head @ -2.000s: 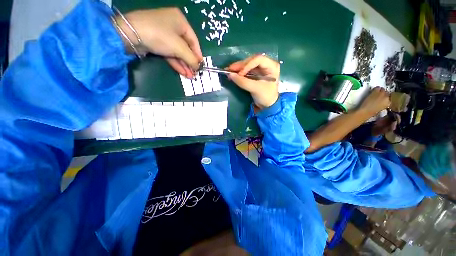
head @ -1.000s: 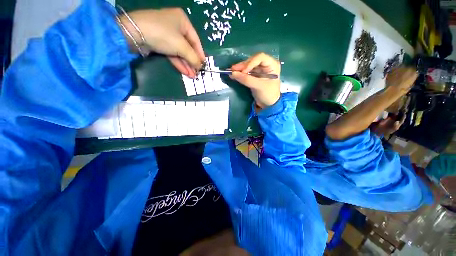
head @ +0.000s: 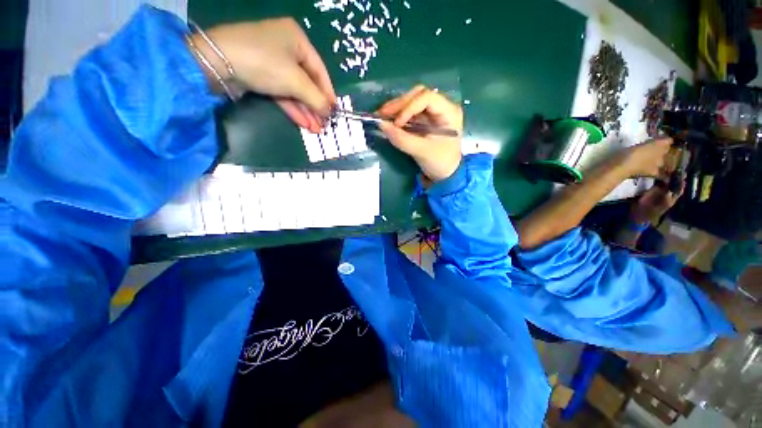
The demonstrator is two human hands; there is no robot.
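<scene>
My left hand (head: pixel 280 71) is bare, its fingertips pinched at the top left of a small white panel (head: pixel 338 142) with dark dividing lines. What is between the fingertips is too small to name. My right hand (head: pixel 424 129) holds thin silver-grey tweezers (head: pixel 418 128), their tips meeting the left fingertips over the panel's upper edge. Rice-size white pieces (head: pixel 359 42) lie loose on the green mat (head: pixel 501 67) beyond the hands. A long white row of strips (head: pixel 292 201) lies along the near mat edge.
A silver wire spool with green rim (head: pixel 572 150) stands at right. Brown-grey component heaps (head: pixel 608 82) lie on a white surface beyond it. A neighbouring person's forearm (head: pixel 585 191) reaches in at right. A plain white sheet (head: pixel 50 42) is at upper left.
Both hands stay almost in place, with small shifts of the fingers and tweezers. The neighbour's arm moved up and right, then back down and left.
</scene>
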